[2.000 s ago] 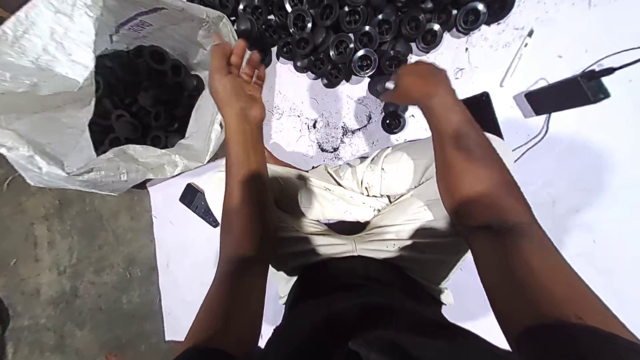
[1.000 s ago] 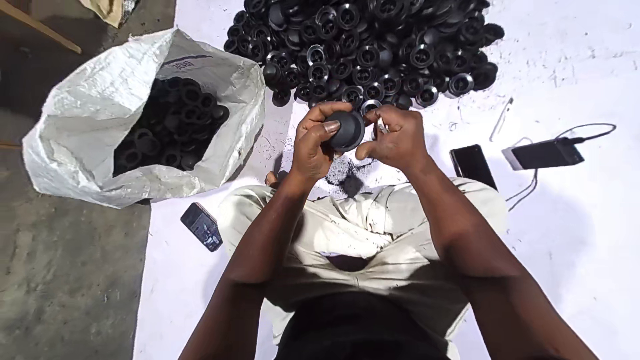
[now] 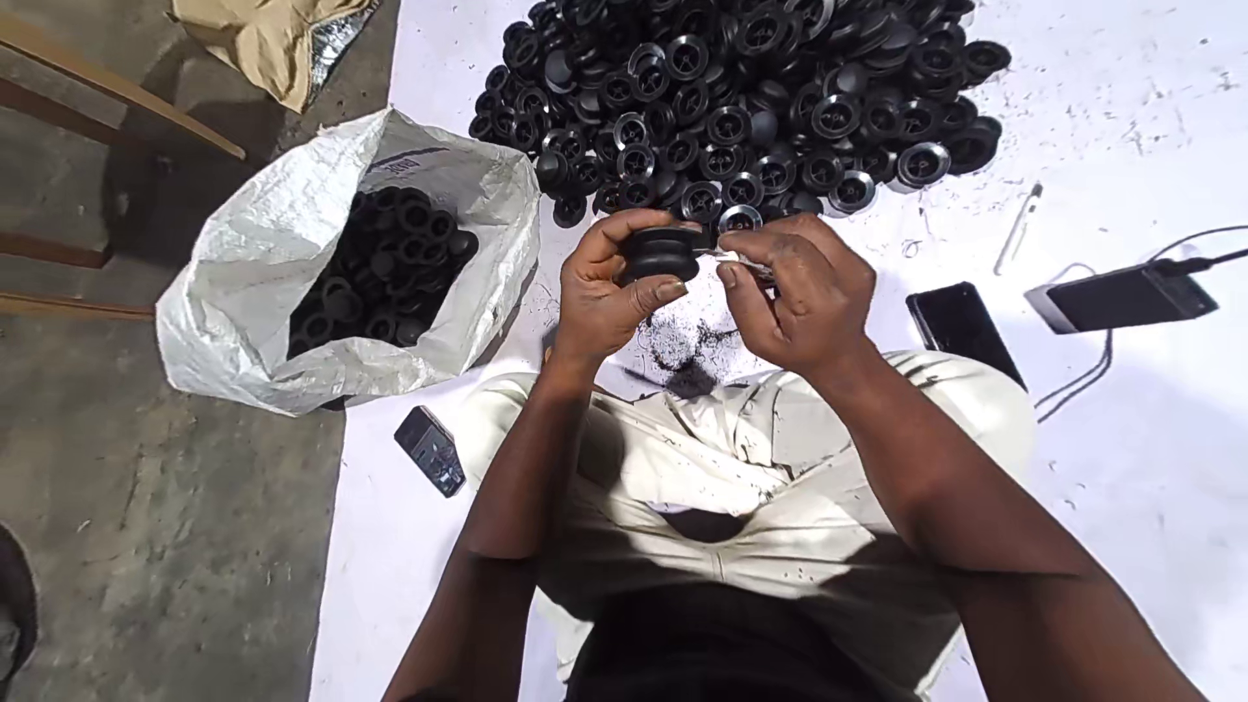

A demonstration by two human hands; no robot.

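My left hand (image 3: 606, 288) grips a round black grooved part (image 3: 661, 255), seen edge-on, with fingers over its top and the thumb below. Close on its right, my right hand (image 3: 804, 288) pinches a small, pale, thin tool (image 3: 726, 255) whose tip is at the part's right edge; the kind of tool cannot be told. Beyond both hands lies a large pile of similar black round parts (image 3: 726, 127), some showing spoked centres. Small black scraps (image 3: 687, 341) are scattered on the white sheet below the hands.
A white woven sack (image 3: 239, 292) at the left holds more black parts. One phone (image 3: 429, 450) lies beside it. At the right are a dark phone (image 3: 965, 327), a cabled black device (image 3: 1131, 295) and a white pen-like item (image 3: 1019, 229). Wooden bars (image 3: 117, 83) cross the upper left.
Two seconds ago my left hand was empty near the sack and my right was at the pile. Both then came together around a black part, which has since been turned edge-on.
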